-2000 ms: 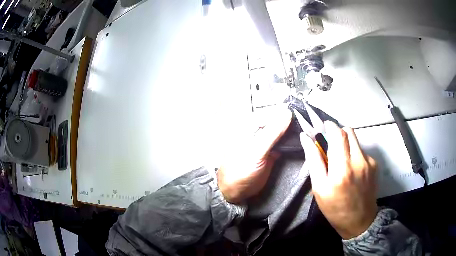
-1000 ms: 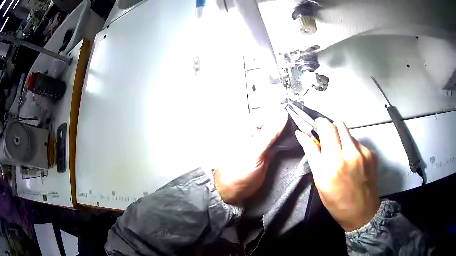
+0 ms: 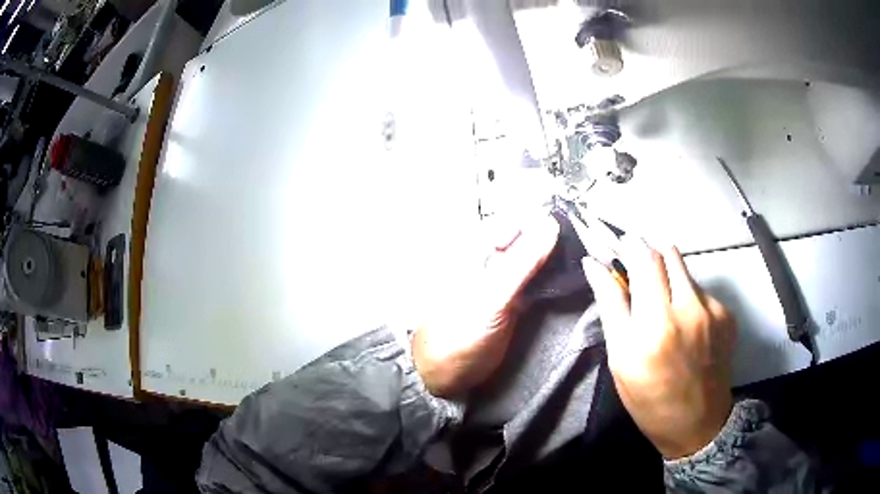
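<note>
My left hand (image 3: 482,323) is at the centre, its fingers washed out by glare, with thumb and finger on the edge of the dark garment (image 3: 555,367) near the needle area. My right hand (image 3: 671,338) is shut on small scissors (image 3: 596,237) with a bit of orange at the handle. Their blades point up-left at the cloth corner beside my left fingertips. The presser foot and needle area (image 3: 569,174) is just above, blurred by glare. The garment hangs down between my hands toward my lap.
The white machine head (image 3: 714,34) is at upper right. An awl or pick (image 3: 777,275) lies right of my right hand. At left are the brown edge strip (image 3: 145,241), a round spool-like object (image 3: 34,268), a dark flat object (image 3: 115,280) and a red-and-black item (image 3: 89,160).
The scissor blades stood spread two seconds ago and now look closer together at the cloth corner. Both hands keep nearly the same place. The whole view has shifted slightly.
</note>
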